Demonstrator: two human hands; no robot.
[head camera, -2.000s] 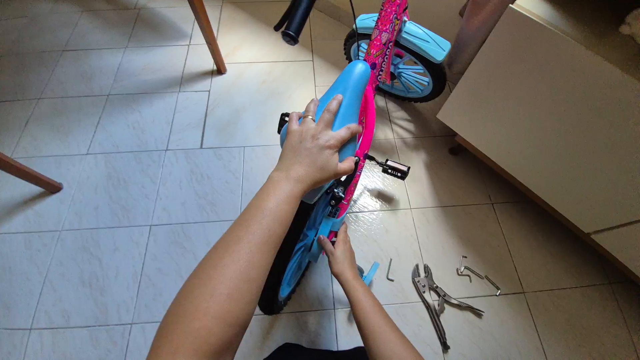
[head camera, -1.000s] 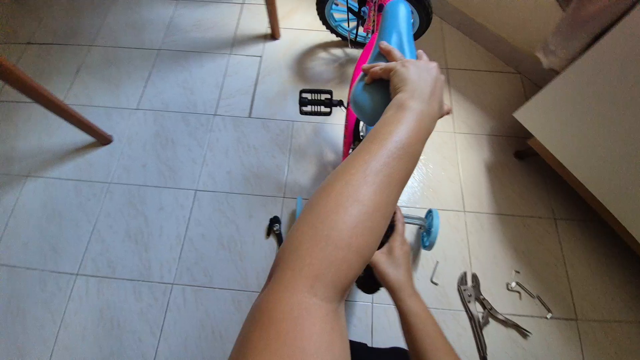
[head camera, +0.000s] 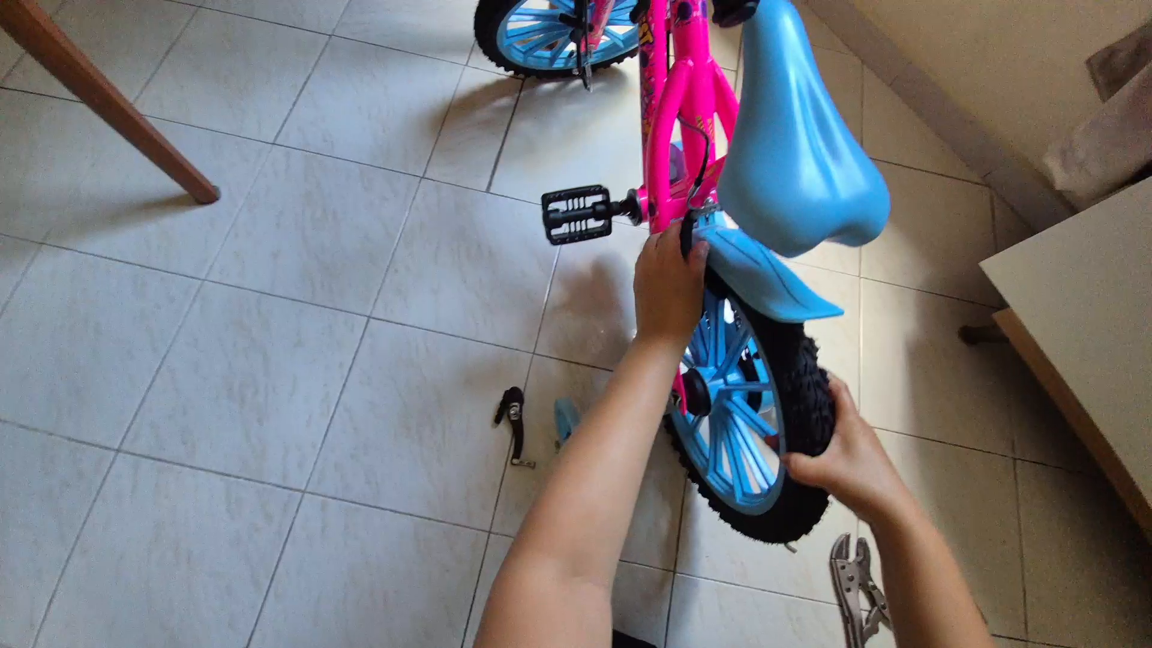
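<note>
A child's bicycle with a pink frame [head camera: 670, 117] leans to the right, its light blue saddle [head camera: 796, 144] above the rear wheel. My right hand [head camera: 850, 454] grips the black knobby tire of the rear wheel [head camera: 801, 387], thumb on the near side by the rim. Beside the frame, at the front end of the blue rear fender [head camera: 765, 274], is my left hand [head camera: 670, 279]; its fingers are partly hidden, so what they hold cannot be told. A black pedal [head camera: 576, 214] sticks out to the left. The front wheel [head camera: 558, 36] is at the top.
Locking pliers [head camera: 855, 585] lie on the tiled floor beside my right forearm. A small black metal part [head camera: 513, 423] and a light blue piece [head camera: 565, 418] lie left of my left forearm. A wooden leg [head camera: 117, 103] stands upper left, a white cabinet [head camera: 1080, 279] at right.
My left hand has left the saddle and moved down to the fender's front end. My right hand is now on the rear tire. The bicycle has tilted to the right.
</note>
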